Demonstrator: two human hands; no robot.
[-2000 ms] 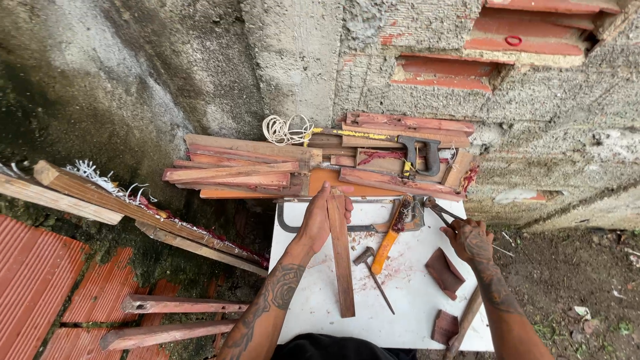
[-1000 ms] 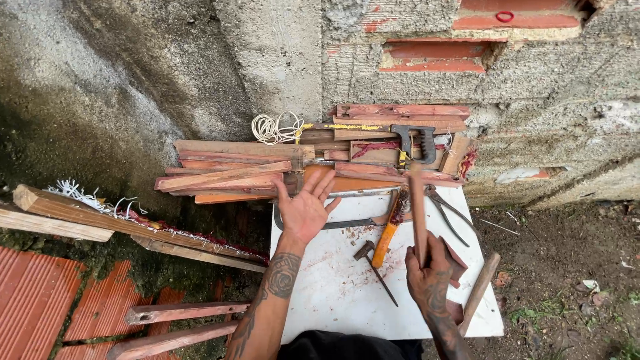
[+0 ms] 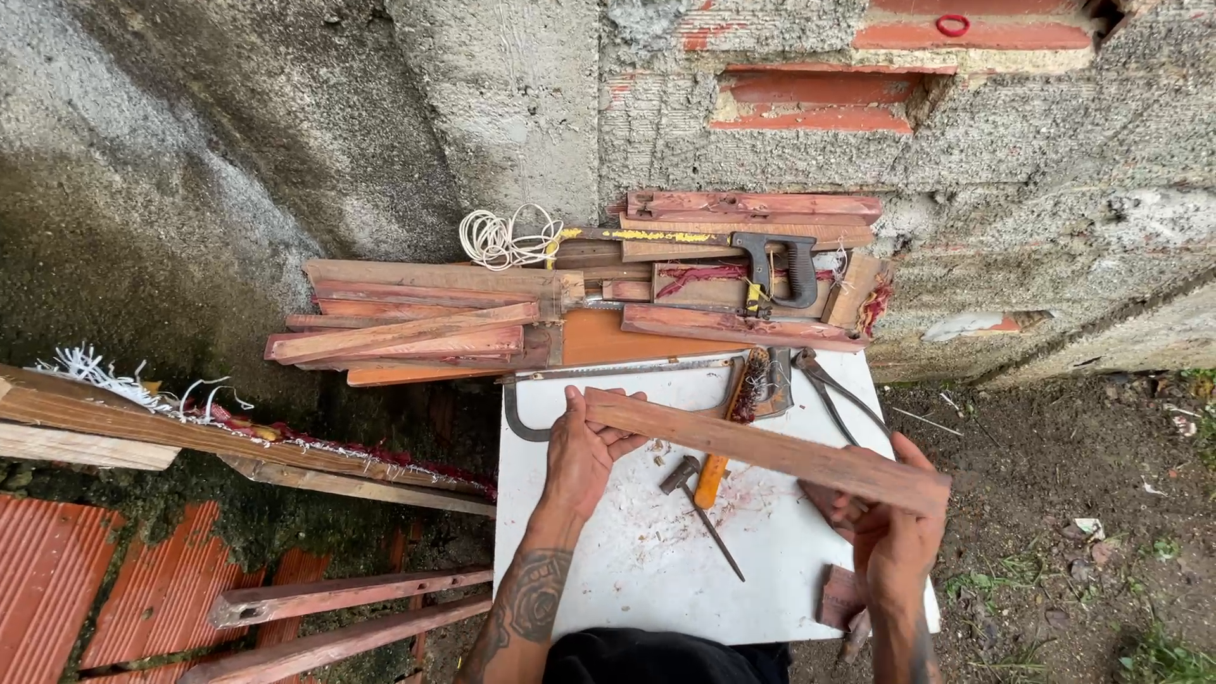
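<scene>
A flat wooden slat [image 3: 760,448] is held above the white tabletop [image 3: 608,560], slanting down to the right. My left hand [image 3: 586,446] grips its left end between thumb and fingers, while my right hand [image 3: 893,522] holds the other end. Under and beyond the slat lie a wire brush with an orange handle [image 3: 710,482], a small hammer [image 3: 680,473], a hacksaw [image 3: 514,410] and pincers [image 3: 841,389]. A dark reddish scrap [image 3: 841,597] rests near the table's right edge; another piece is partly hidden by my right hand.
Beyond the table, stacked wooden pieces [image 3: 418,328], a second hacksaw [image 3: 779,271] and a coil of white cord [image 3: 508,237] lie against the rough wall [image 3: 532,114]. Beams [image 3: 237,432] jut in at left, above ribbed red tiles [image 3: 57,560]. Two reddish bars [image 3: 351,594] stand lower left.
The slat, upright in my right hand a second ago with my left hand spread apart from it, now lies across both hands. My left hand has closed on its end.
</scene>
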